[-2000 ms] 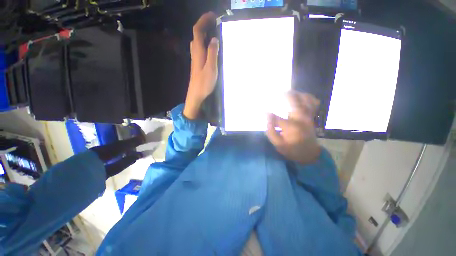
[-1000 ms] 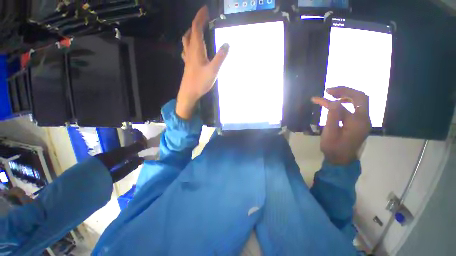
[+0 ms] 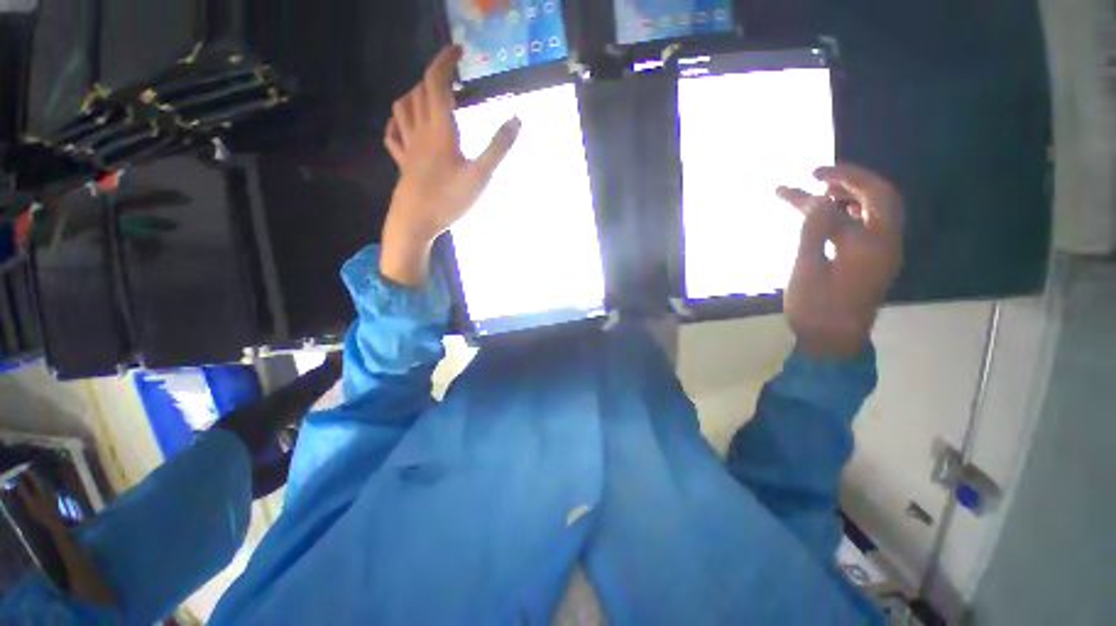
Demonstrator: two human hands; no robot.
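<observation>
Two lit tablets with white screens lie side by side on the dark green mat. My left hand (image 3: 435, 177) lies over the left edge of the left tablet (image 3: 532, 220), fingers spread, thumb over its screen. My right hand (image 3: 847, 251) is at the right edge of the right tablet (image 3: 744, 184), with a ring on one finger and the index finger pointing over the screen. It holds nothing that I can make out. Whether either hand touches the glass I cannot tell. Pale bits sit at the tablet corners.
Behind them lie a tablet with a home picture (image 3: 508, 37) and another (image 3: 671, 20). Dark tablets (image 3: 190, 257) lie in rows at the left, with piled ones (image 3: 153, 61) behind. Green mat (image 3: 948, 147) is at the right. Another worker's blue sleeve (image 3: 178, 526) is at lower left.
The view has shifted, so the tablets appear further left. My right hand has moved from the left tablet to the right one. My left hand's thumb has come over the left screen.
</observation>
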